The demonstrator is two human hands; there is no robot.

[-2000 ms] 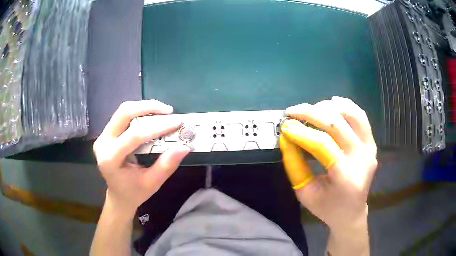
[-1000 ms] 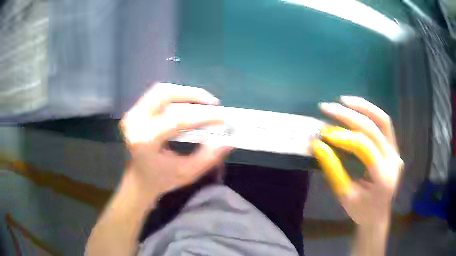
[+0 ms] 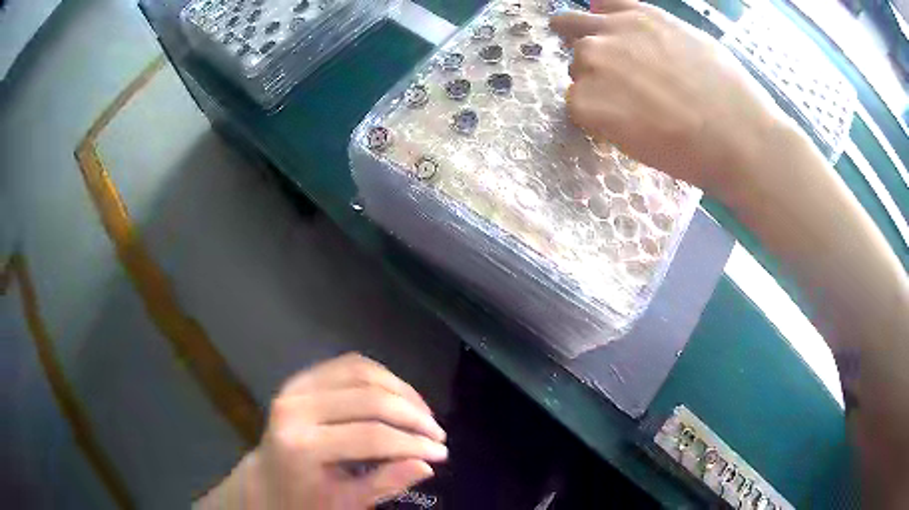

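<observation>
A clear blister tray [image 3: 518, 159] tops the tray stack [image 3: 488, 269]. Dark round components [image 3: 465, 122] sit in its left and upper pockets; pale pockets fill its right and lower part. My right hand [image 3: 638, 85] reaches over the tray's upper edge, its fingertips partly hidden or cut off. My left hand [image 3: 354, 428] is bare, at the lower left, away from the bench, fingers curled towards the thumb; a dark spot between them is unclear. A fixture bar [image 3: 723, 468] lies at the lower right, partly cut off, with round rims at its near-left end.
The stack rests on a grey board [image 3: 648, 374] on the green bench mat [image 3: 738, 349]. Another tray stack [image 3: 269, 50] stands at the upper left, and another tray [image 3: 797, 80] at the upper right. The grey floor [image 3: 70, 209] has yellow lines.
The view has swung left to the tray stack. Both hands have left the fixture bar. My right hand has moved over the tray; my left hand is now off the bench edge.
</observation>
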